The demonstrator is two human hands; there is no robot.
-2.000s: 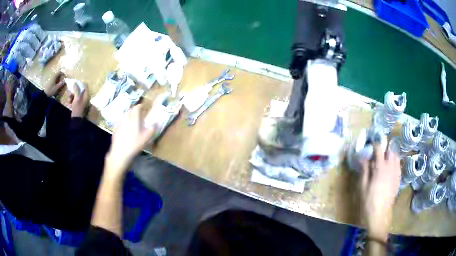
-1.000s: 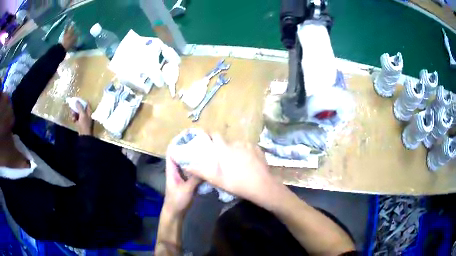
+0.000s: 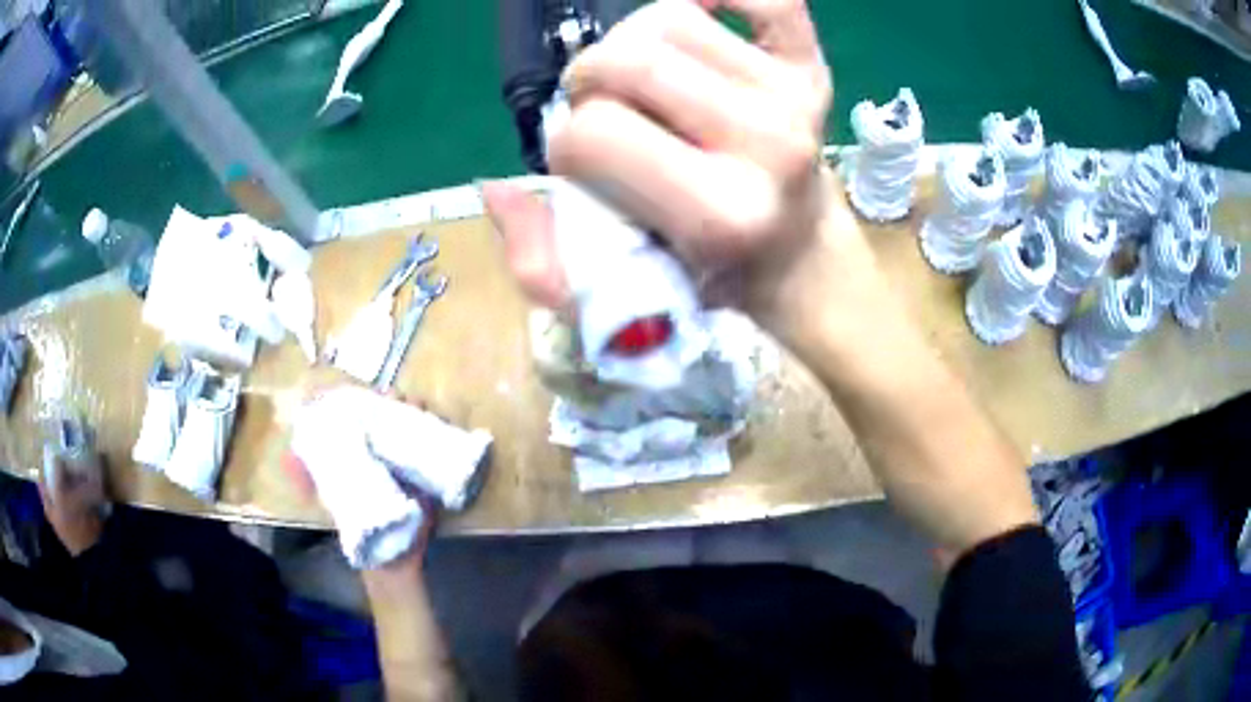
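My left hand [image 3: 401, 549] holds two white ribbed sleeves [image 3: 354, 483] side by side, low over the bench's front edge; the sleeves hide most of the hand. My right hand [image 3: 700, 144] is raised high and closed around the white-and-red attachment [image 3: 624, 295] of the black tool head [image 3: 528, 69]. The attachment's red patch faces down toward me. Below it, a crumpled grey-white pad [image 3: 659, 398] lies on a white sheet [image 3: 652, 470]. The hand and attachment cover part of the pad.
Many ribbed sleeves [image 3: 1011, 281] stand on the right. Two wrenches [image 3: 412, 329], a white bag [image 3: 199, 288], a small white squeeze bottle [image 3: 292, 309] and a sleeve pair [image 3: 192, 425] lie left. A clear bottle [image 3: 121, 247] and another person's hand [image 3: 76, 507] are far left. Green belt [image 3: 412, 124] behind.
My hands, together around the white part a second ago, have parted. My left hand now holds two sleeves at left; my right hand has risen onto the attachment. The view has turned right.
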